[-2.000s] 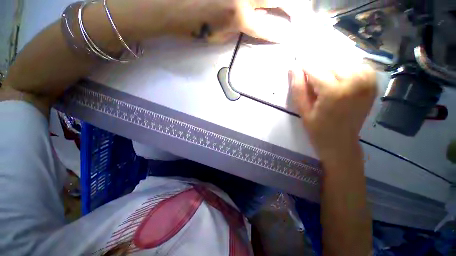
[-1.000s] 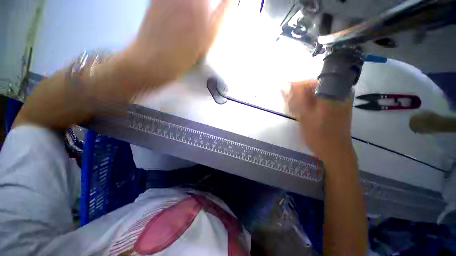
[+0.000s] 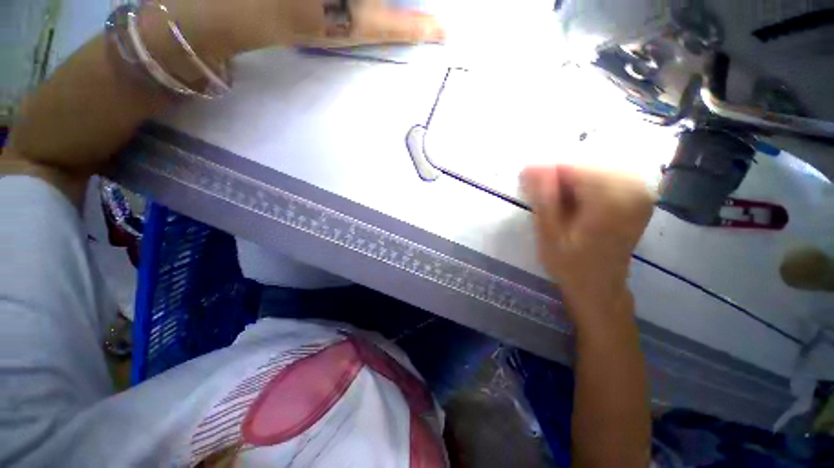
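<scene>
My left hand (image 3: 389, 26) is at the top, reaching flat towards the glare with its fingertips washed out. A thin dark edge shows under it; I cannot tell what it belongs to. My right hand (image 3: 590, 215) is blurred, its fingers curled over the white bed plate (image 3: 494, 137), left of the dark cylinder attachment (image 3: 706, 174). Whether either hand holds fabric is lost in the glare. The shiny needle-area parts (image 3: 640, 78) are at the upper right, beside the bright light.
Red-handled snips (image 3: 757, 215) lie partly hidden behind the cylinder. A tan wooden handle (image 3: 807, 267) is at the right. The ruler (image 3: 366, 239) runs along the table's front edge. A blue basket (image 3: 183, 292) is below at the left, dark blue cloth (image 3: 722, 443) below at the right.
My left hand has gone from a raised, blurred position to flat near the top of the picture. The view has shifted, so the machine parts appear further right. My right hand stays near the cylinder.
</scene>
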